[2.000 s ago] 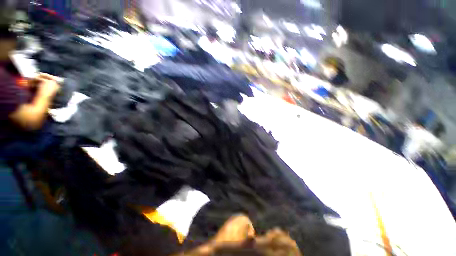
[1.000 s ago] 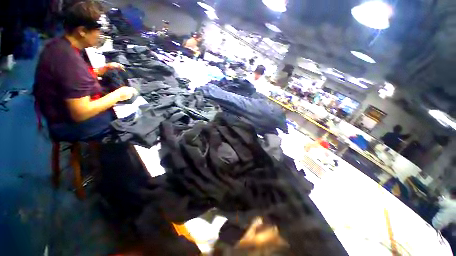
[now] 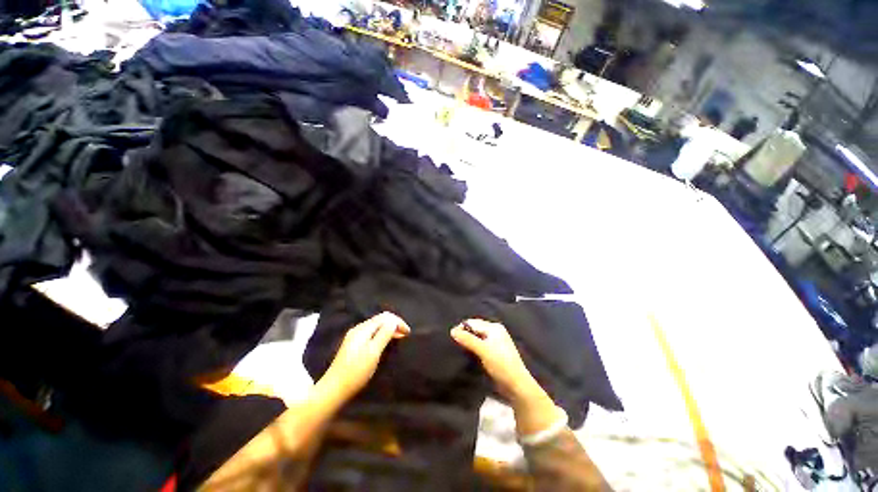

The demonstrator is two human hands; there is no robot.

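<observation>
A matt black garment, possibly trousers [image 3: 424,363], lies over the near table edge, with panels spread on the white top. My left hand [image 3: 377,338] pinches its cloth between closed fingertips. My right hand [image 3: 483,344] pinches the same cloth a short way to the right. A small dark thing shows at my right fingertips, perhaps a tool; it is too small to tell. The cloth between my hands looks fairly flat. A large crumpled black pile [image 3: 241,192] touches the garment on the left.
The white table [image 3: 616,231] has a yellow-orange line [image 3: 688,399] at the right. A dark blue heap [image 3: 279,62] lies behind the black pile. Grey cloth [image 3: 857,423] is at the far right edge. Small items lie at the table's far side, with work benches beyond.
The view has swung right and down; the seated person at the left is out of view. Both my hands now show clearly, apart on the garment, where they were blurred low in the picture.
</observation>
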